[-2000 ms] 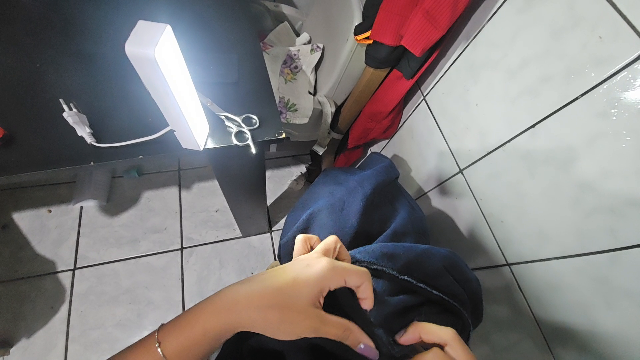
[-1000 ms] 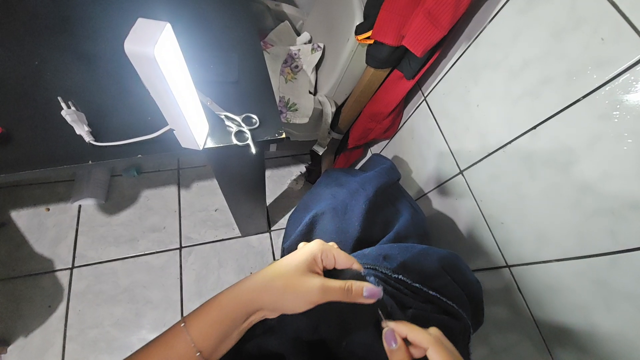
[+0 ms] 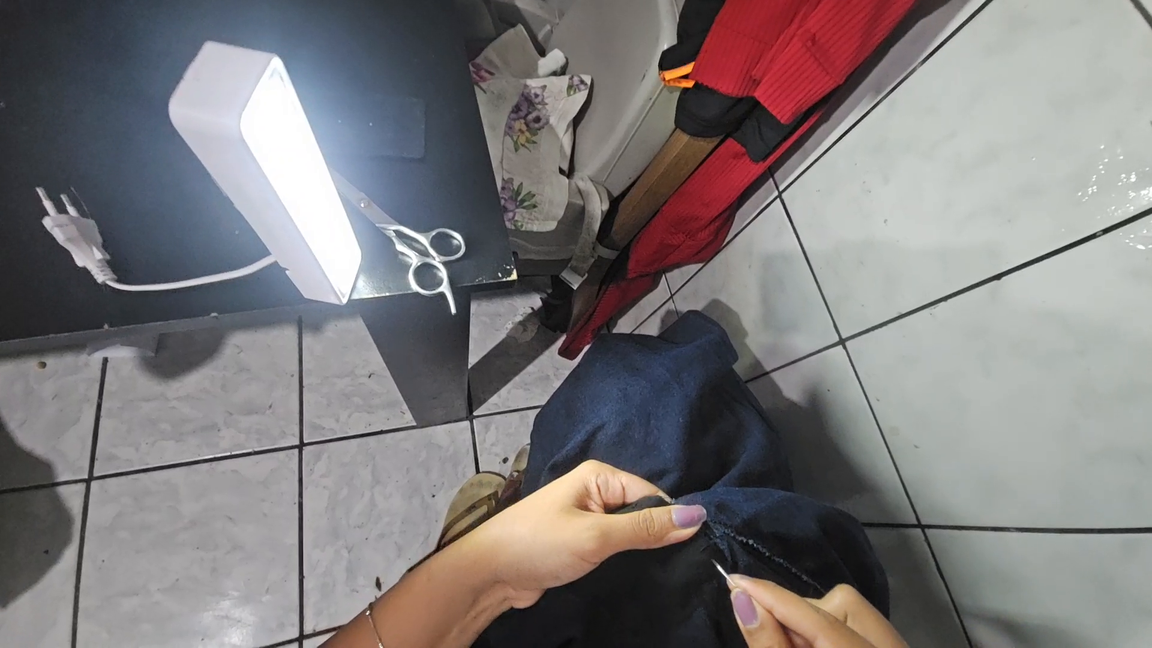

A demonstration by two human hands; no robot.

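Observation:
Dark blue fabric [image 3: 648,405] with a stitched seam lies draped across the lower middle of the view. My left hand [image 3: 585,531] pinches the fabric near the seam between thumb and fingers. Just right of it and lower, my right hand [image 3: 801,612] holds a thin metal needle [image 3: 722,571] between thumb and forefinger, its tip close to the dark cloth. Whether a thread runs from the needle cannot be made out. Part of the right hand is cut off by the bottom edge.
A lit white lamp [image 3: 216,135] stands on a black table [image 3: 90,297], with its plug [image 3: 76,238] lying at the left. Metal scissors [image 3: 418,252] rest at the table's corner. Floral cloth [image 3: 531,135] and red ribbed fabric [image 3: 801,54] hang beyond. A sandal [image 3: 472,504] shows beside my left forearm.
Two seconds ago both hands were bunched on the fabric and no needle showed. Now the right hand is lower, with the needle in view, and the left thumb lies out straighter.

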